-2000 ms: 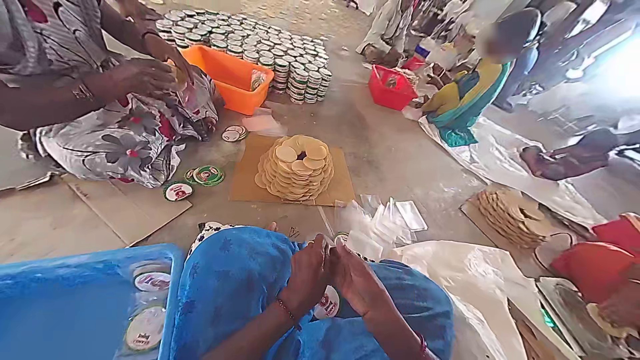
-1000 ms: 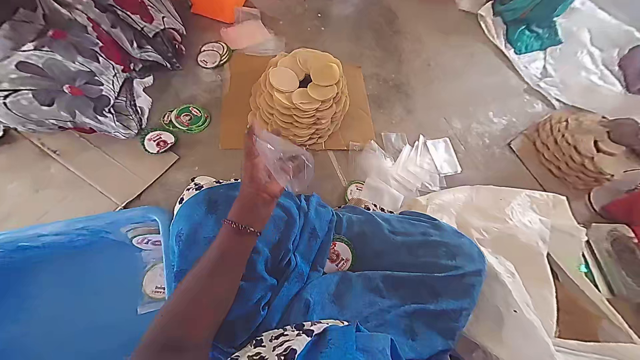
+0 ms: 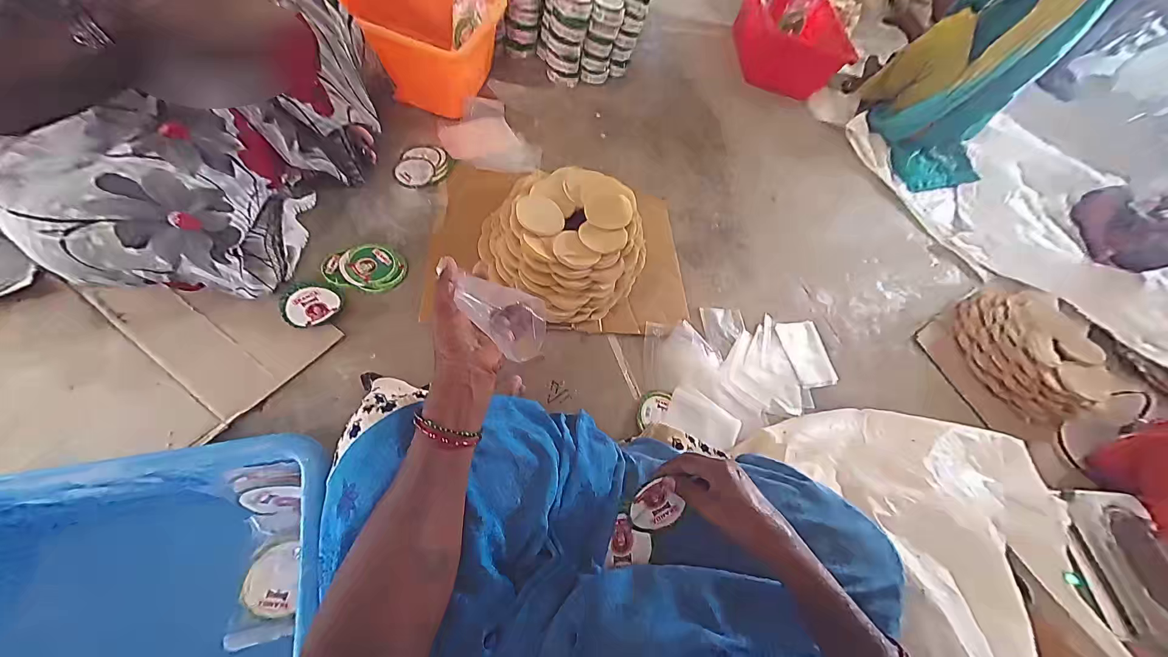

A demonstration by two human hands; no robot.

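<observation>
My left hand (image 3: 465, 328), raised beside the pile, holds a clear plastic bag (image 3: 506, 319) that sags to the right of its fingers. Over my lap, my right hand (image 3: 707, 484) pinches a round printed label (image 3: 657, 505) by its edge; another round label (image 3: 630, 540) lies on the blue cloth just below. Thin tan discs (image 3: 566, 246) are stacked in a ring on a cardboard sheet (image 3: 663, 246) in front of me. Clear plastic bags (image 3: 757, 365) lie fanned on the floor right of the pile, with one round label (image 3: 652, 409) partly under them.
A blue tub (image 3: 119, 547) at lower left holds bagged discs with labels. More round labels (image 3: 370, 267) lie near a co-worker in flowered cloth. Behind are an orange crate (image 3: 433, 59), stacked packs (image 3: 584, 36) and a red basket (image 3: 792, 50). A second disc pile (image 3: 1022, 356) stands at right.
My right hand, out of view one second ago, now holds a round label over my lap. My left hand still holds up the plastic bag; two seconds ago both hands were together.
</observation>
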